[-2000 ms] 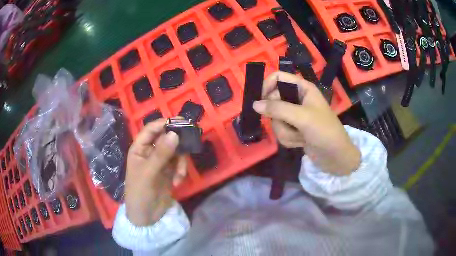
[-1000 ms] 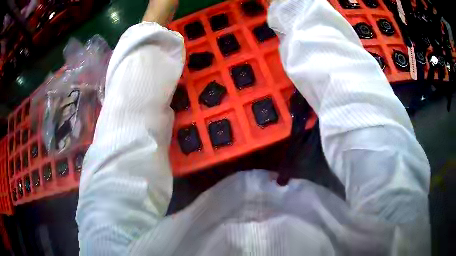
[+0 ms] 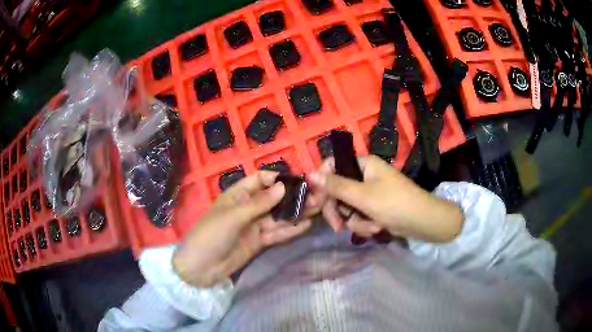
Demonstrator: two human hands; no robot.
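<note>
My left hand [image 3: 237,220] is closed around a black watch case [image 3: 290,196], held on its edge with a shiny side facing right, low in front of my smock. My right hand [image 3: 389,202] pinches a black watch strap [image 3: 346,155] that stands up from the fingers. The fingertips of both hands are close together; whether the strap touches the case is not clear. Other square watch cases sit in pockets of the orange-red tray [image 3: 356,82] beyond the hands. Strapped watches [image 3: 384,127] lie across the tray's right end.
Crinkled clear plastic bags [image 3: 150,152] with black pieces lie at the left on the trays. A neighbouring tray at the right holds round watch cases [image 3: 485,84]. A row of straps, one pale pink [image 3: 535,84], is at far right. A brown cardboard box [image 3: 527,174] is low at right.
Both arms were stretched forward over the tray one second ago. They have drawn back, and the hands are now together near the smock. The view has shifted.
</note>
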